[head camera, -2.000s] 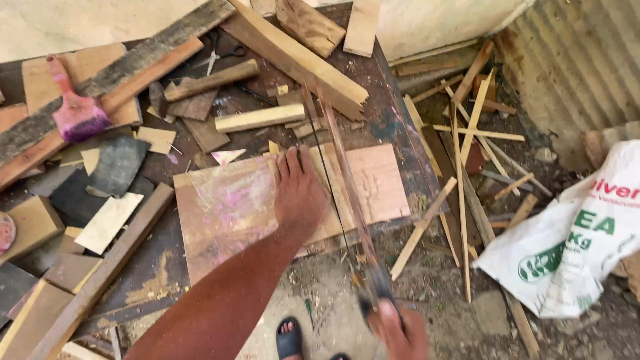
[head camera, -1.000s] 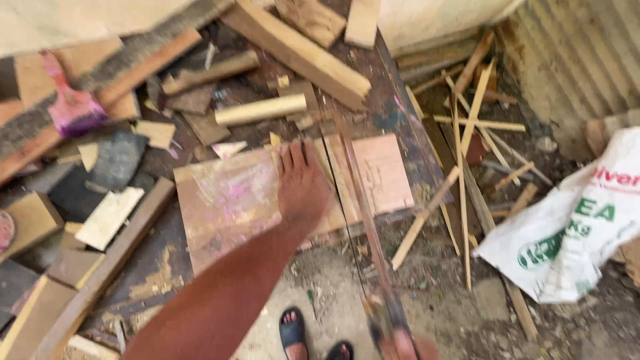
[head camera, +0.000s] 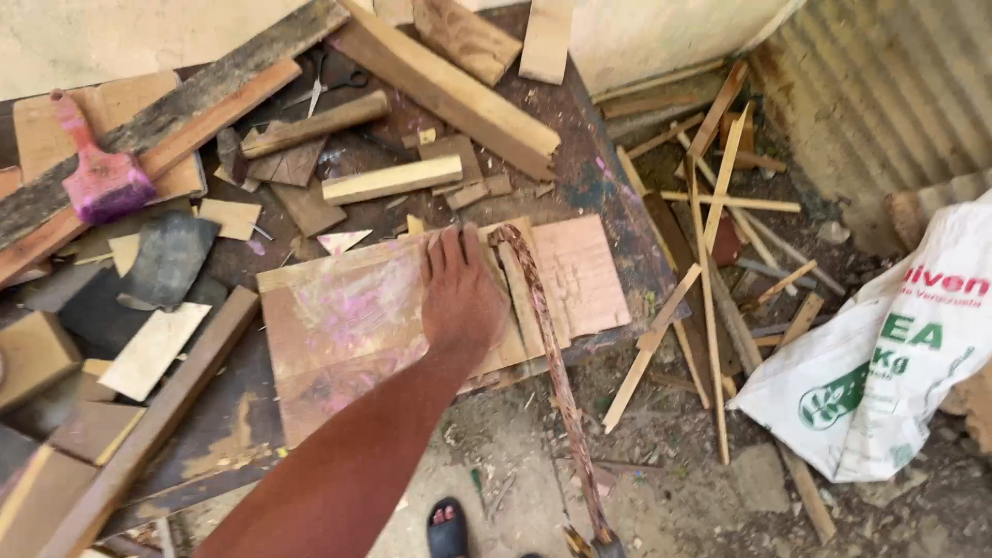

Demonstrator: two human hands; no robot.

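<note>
My left hand (head camera: 465, 291) presses on a paint-stained wooden board (head camera: 341, 318), its fingertips at the far edge. Just right of the hand lies a bow-type handsaw with a rusty metal frame (head camera: 554, 349). Its thin blade crosses the board beside my fingers, and the near end reaches the bottom of the view. My right hand is hidden below the frame's edge. The board's right part has a pale, pinkish surface (head camera: 581, 271) and ends near the table's right edge.
Wood offcuts, a wooden-handled hammer (head camera: 318, 124), scissors (head camera: 318, 85) and a purple-stained paintbrush (head camera: 105, 170) crowd the dark table (head camera: 581, 139). Thin wood strips (head camera: 709, 287) litter the ground at right, near a white sack (head camera: 876, 364). A sandaled foot (head camera: 447, 527) shows below.
The saw has moved toward me; its far end, beyond the board's far edge one second ago, is now at that edge. My right hand has left the view. My left hand stays on the board.
</note>
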